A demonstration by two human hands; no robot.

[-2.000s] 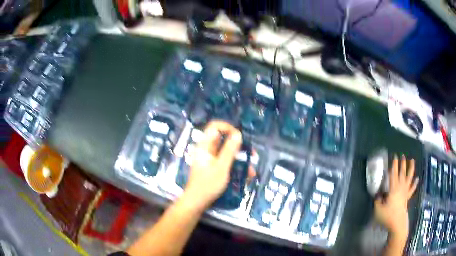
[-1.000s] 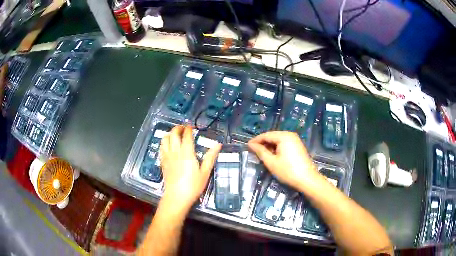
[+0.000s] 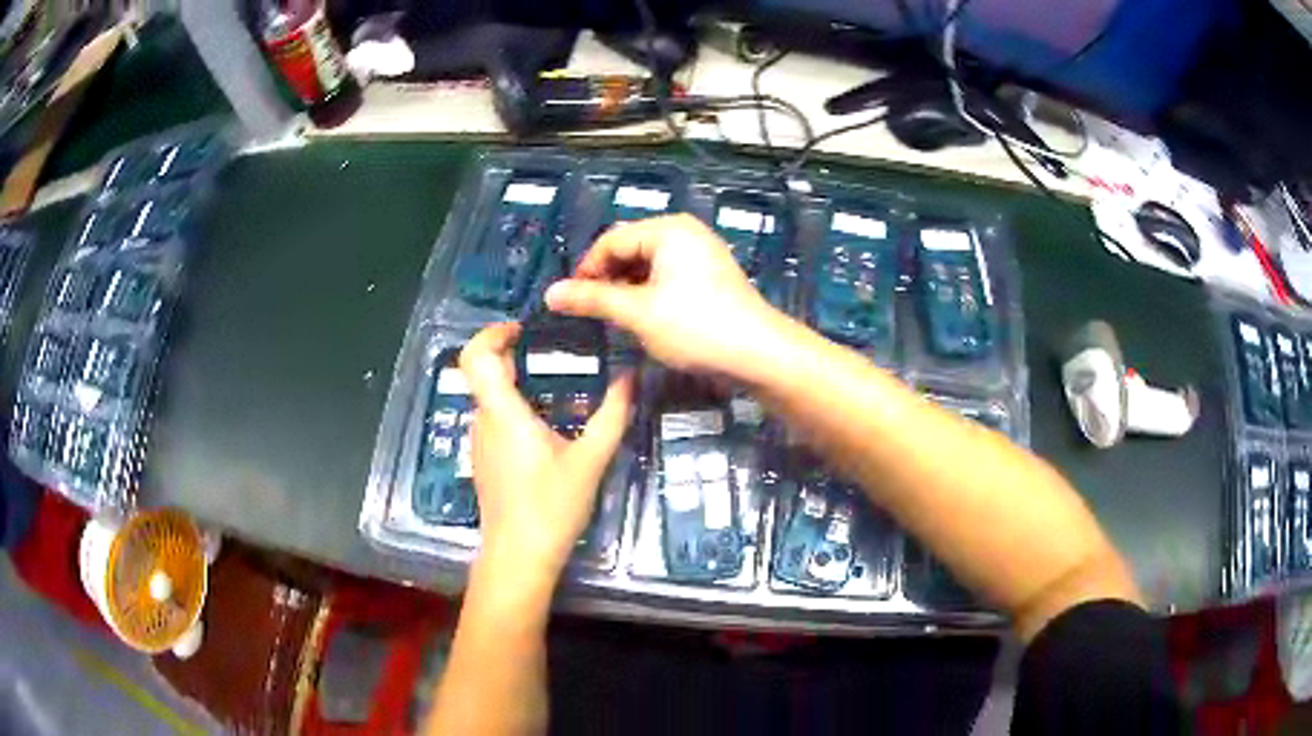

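Observation:
A dark circuit board assembly (image 3: 564,371) with a white label is held in my left hand (image 3: 535,460), fingers and thumb around its sides, above the front row of the clear blister tray (image 3: 392,496). My right hand (image 3: 676,295) is above the back row, thumb and fingertips pinched at the board's far end. They seem to hold the end of the thin black data cable (image 3: 784,173), though the plug is hidden. Other boards, such as one with white patches (image 3: 701,496), lie in the tray's pockets. My right hand and forearm cover part of both rows.
A white barcode scanner (image 3: 1101,388) lies on the green mat (image 3: 324,331) to the right. Filled trays (image 3: 108,324) stand at the far left and right. A black scanner (image 3: 576,101), cables, papers and a red-labelled bottle (image 3: 302,58) line the back. An orange fan (image 3: 156,578) is below left.
My right hand came from beside the white scanner to the tray, then moved left to the board. My left hand has closed around a board and raised it. The white scanner lies released.

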